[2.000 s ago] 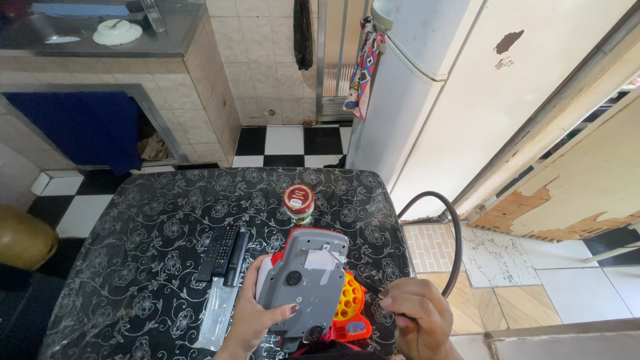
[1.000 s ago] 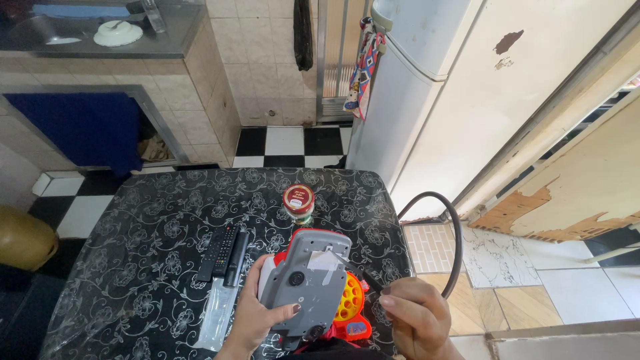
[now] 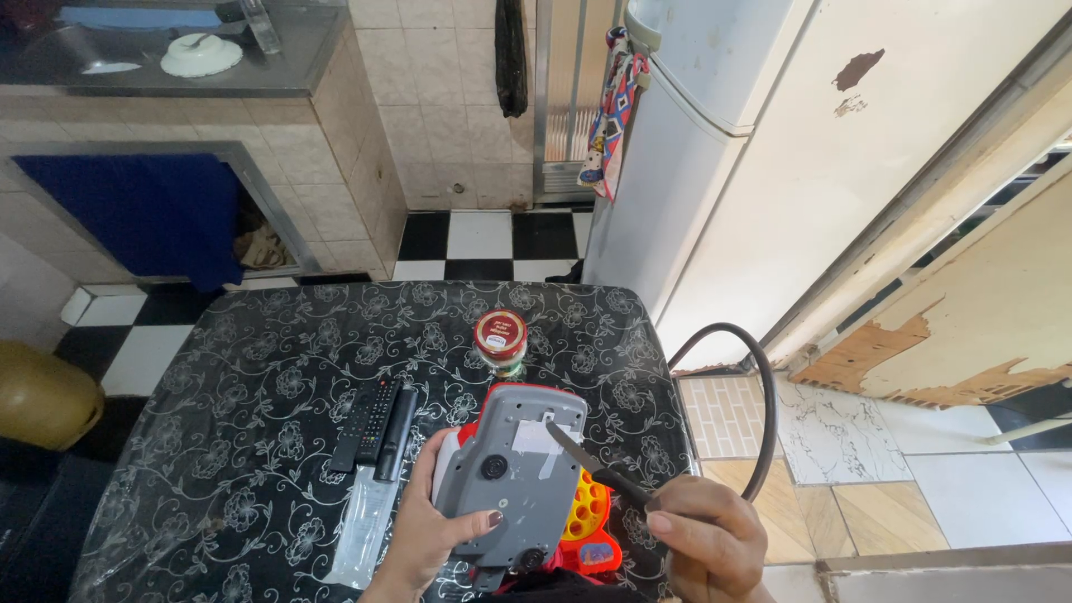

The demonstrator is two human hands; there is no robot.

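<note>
My left hand grips a grey and red plastic toy by its left side, its grey underside with small wheels and screws turned up. In my right hand is a knife with a dark handle, its blade tip at a pale patch near the toy's upper end. A red and yellow plastic part with round holes shows to the right of the grey underside, partly hidden by it. Just beyond the toy stands a glass jar with a red lid.
Black remote controls and a clear plastic packet lie left of the toy on the flower-patterned tablecloth. A white refrigerator stands beyond the table's right side. A dark hose curves beside the table's right edge.
The toy remains in my left hand, with only a slight shift. The knife is now plainly seen against its underside; it was hard to make out before.
</note>
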